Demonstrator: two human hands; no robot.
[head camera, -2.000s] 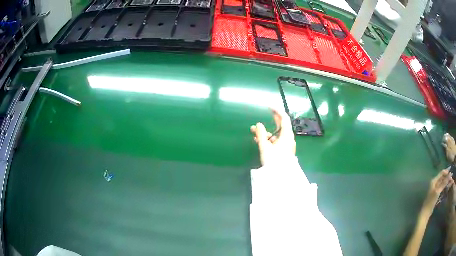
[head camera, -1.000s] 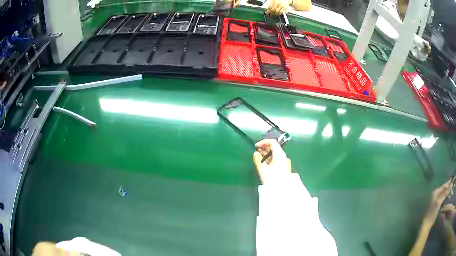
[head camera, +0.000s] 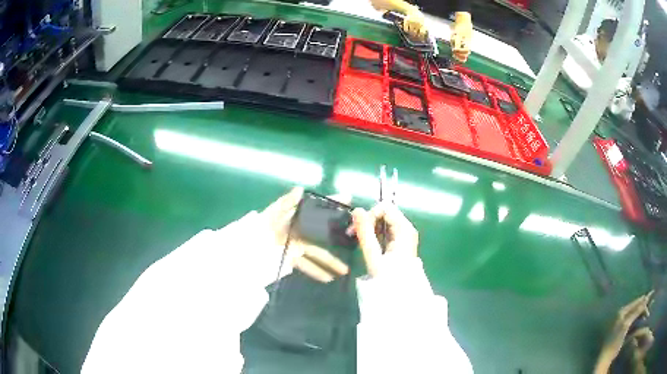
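My left hand (head camera: 292, 241) holds a black phone middle frame (head camera: 325, 219) in front of me, its solid end up near my right hand and its lower part blurred. My right hand (head camera: 387, 234) holds tweezers (head camera: 388, 182) with the two pale prongs pointing up and apart, away from the frame. The fingertips of my right hand are at the right side of the frame's solid end. Whether they grip the frame I cannot tell.
A black tray (head camera: 227, 73) and a red tray (head camera: 453, 120) stand along the far edge. Pale strips (head camera: 168, 107) and a metal rail (head camera: 66, 161) are at left. Another frame (head camera: 591, 259) lies at right, near another person's hands (head camera: 630, 329). Someone's gloved hands are beyond the trays.
My left hand has come in and the frame is lifted off the green surface towards me. The tweezers in my right hand now point up with prongs apart. The view has shifted.
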